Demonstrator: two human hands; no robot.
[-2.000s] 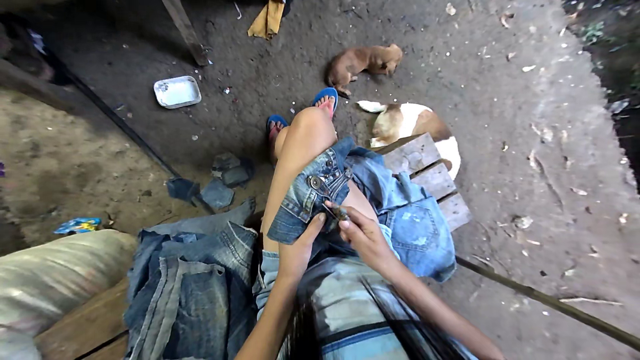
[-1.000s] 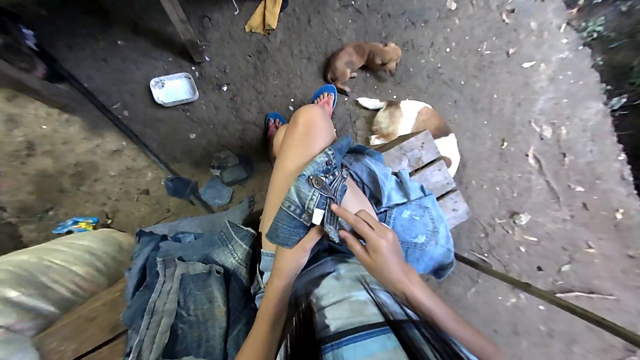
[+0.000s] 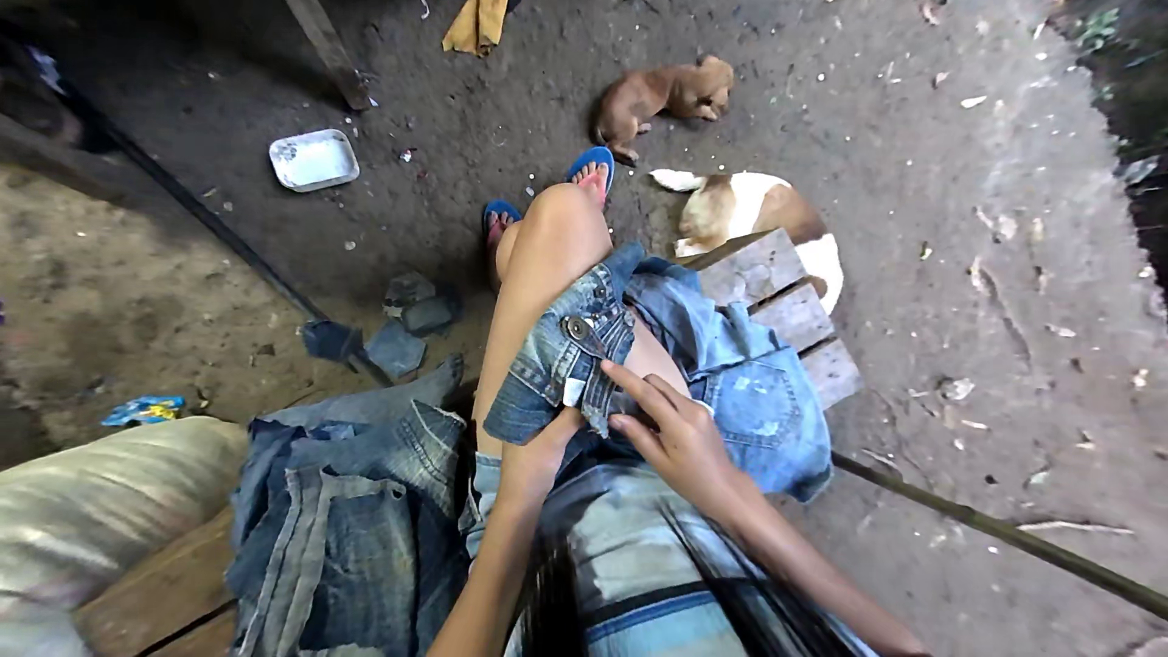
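A cut denim waistband piece [image 3: 540, 363] with a metal button [image 3: 576, 328] and a small white tag lies across my bare thighs. My left hand [image 3: 542, 449] grips its lower edge, the fingers partly hidden under the cloth. Over the button side, my right hand [image 3: 673, 427] has its index finger stretched to a denim strip beside the tag, with the thumb just below; whether it pinches the strip is unclear. Lighter blue denim with a pocket [image 3: 762, 401] drapes over the wooden slats at the right. More cut denim pieces [image 3: 356, 547] are heaped at my left.
A brown puppy [image 3: 662, 99] and a white-and-brown dog [image 3: 748, 214] lie on the dirt floor near the slatted bench [image 3: 803, 315]. A white tray [image 3: 314, 161] sits farther left. Denim scraps [image 3: 397, 349] lie by a dark pole. A pale sack [image 3: 109, 502] is at the left edge.
My right hand has shifted from gripping near the button, two seconds ago, to a looser pose with the index finger extended. The white tag now shows. My left hand keeps its hold on the denim.
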